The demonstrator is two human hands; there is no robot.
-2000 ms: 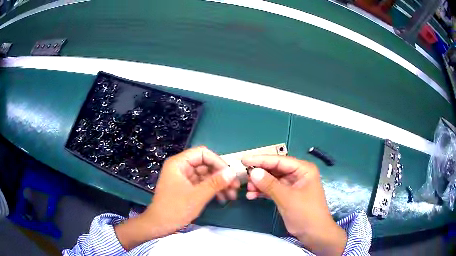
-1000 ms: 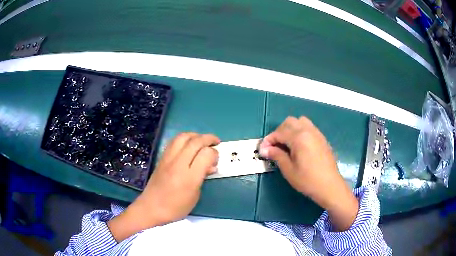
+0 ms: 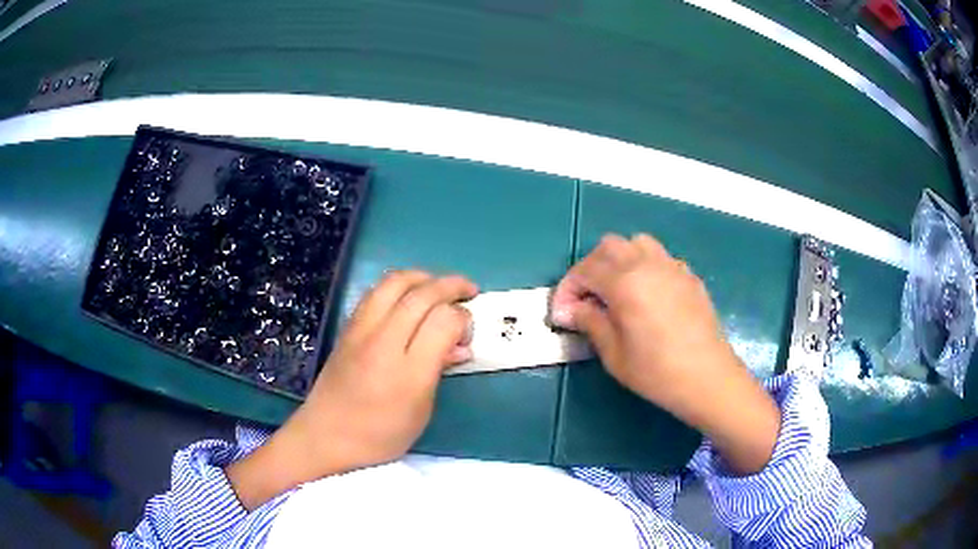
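Observation:
A flat silver fixture plate point(image 3: 513, 349) lies on the green bench in front of me, with one dark seat showing near its middle. My left hand point(image 3: 391, 349) is bare and grips the plate's left end between fingers and thumb. My right hand point(image 3: 643, 327) is over the plate's right part, fingertips pinched together at a seat; whether they hold a small part is hidden. The black parts tray point(image 3: 198, 182) lies to the left, full of small glinting black components.
A second plate point(image 3: 815, 306) stands lengthwise at the right with small silver parts beside it. A short dark piece point(image 3: 862, 359) and a clear plastic bag point(image 3: 942, 300) lie further right. Another plate point(image 3: 71, 85) is on the green conveyor point(image 3: 354, 54) at far left.
Both hands were raised together over the plate two seconds ago. They have parted: the left now holds the plate's left end, the right works at its right part. The camera view has shifted.

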